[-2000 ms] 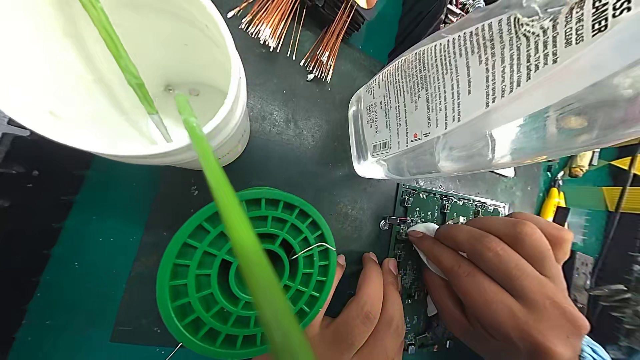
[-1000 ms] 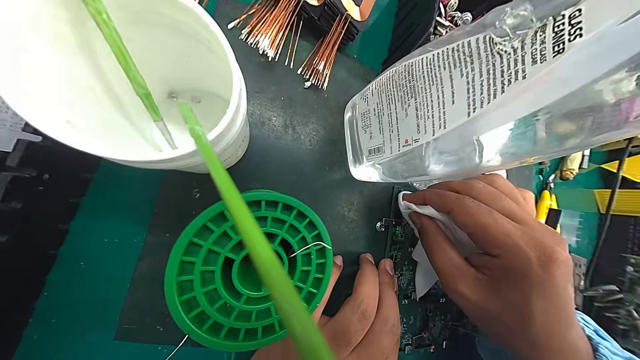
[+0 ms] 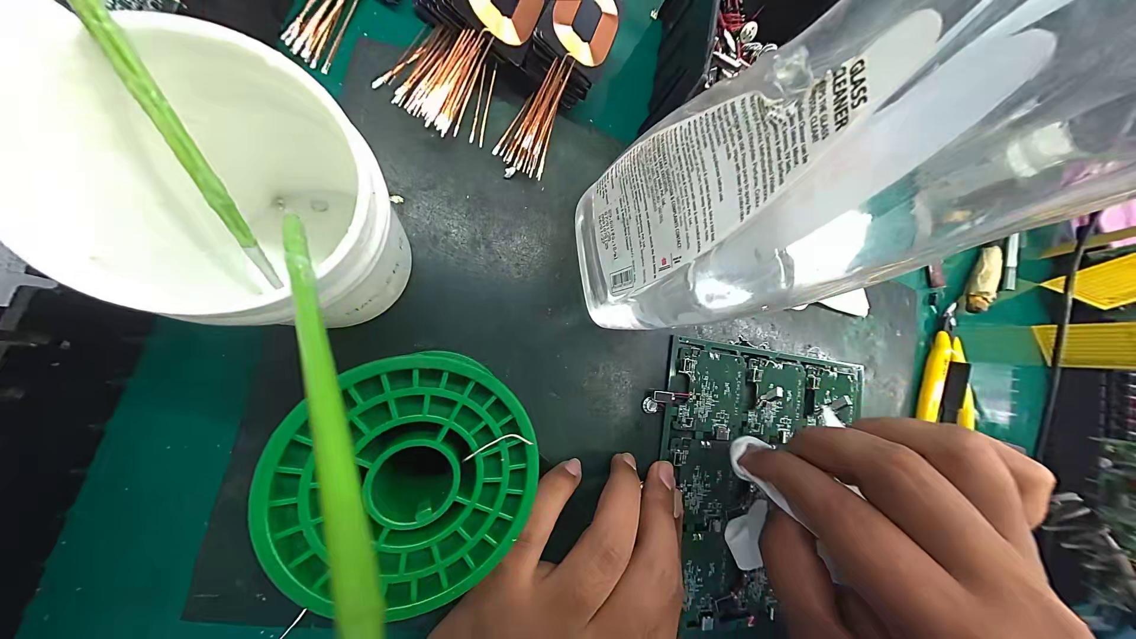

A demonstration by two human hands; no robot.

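A green circuit board panel (image 3: 710, 390) with small mounted parts lies on the dark mat at the lower right. My right hand (image 3: 905, 524) grips a folded white wipe (image 3: 747, 532), pressed against the board's middle. Beside the board's left edge rests my left hand (image 3: 595, 559), fingers slightly apart and fingertips touching that edge, with nothing seen in its grip. Its thumb side is close to a green plastic spool (image 3: 390, 515) with a thin wire end. A clear bottle of glass cleaner (image 3: 692, 213) is above the board.
At the upper left stands a white tub (image 3: 355, 195) with green-handled brushes (image 3: 177, 133). Copper coils with long leads (image 3: 453, 80) lie at the top. Yellow-handled cutters (image 3: 934, 377) are right of the board. A dark mat (image 3: 497, 266) lies beneath.
The right hand with the wipe has moved from the board's upper edge, seen one second ago, down to its middle. The left hand stays at the board's left edge.
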